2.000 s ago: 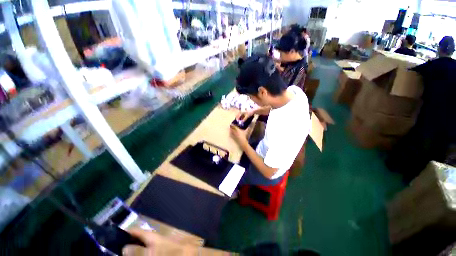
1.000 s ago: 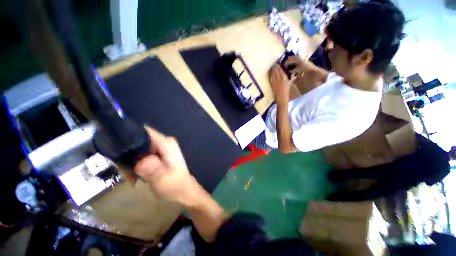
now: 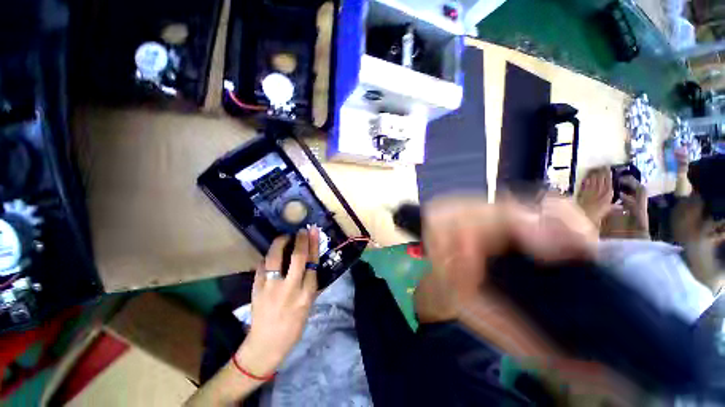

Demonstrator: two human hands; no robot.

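Observation:
A black plastic housing (image 3: 262, 187) lies tilted on the cardboard at the bench's near edge, with a round hole, a grille and an open side frame. My left hand (image 3: 286, 282), with rings and a red wrist cord, rests its fingertips on a round silver-white motor (image 3: 319, 241) in the housing's near corner; the fingers partly cover it. Red leads (image 3: 354, 241) run from the motor. My right hand (image 3: 497, 238), blurred, grips the thick black electric screwdriver (image 3: 588, 310) to the right of the housing. Its tip points left, clear of the housing.
A blue-and-white screw feeder (image 3: 397, 87) stands beyond the housing. More black housings with motors stand at the back (image 3: 238, 99) and left (image 3: 60, 238). Dark mats (image 3: 453, 151) lie right of the feeder. A seated person in white (image 3: 660, 274) works at the far right. An open carton (image 3: 139, 342) is below left.
The view has swung to the bench in front of me. My left hand and the housing under it have come into view. The screwdriver, still in my right hand, now shows at the right.

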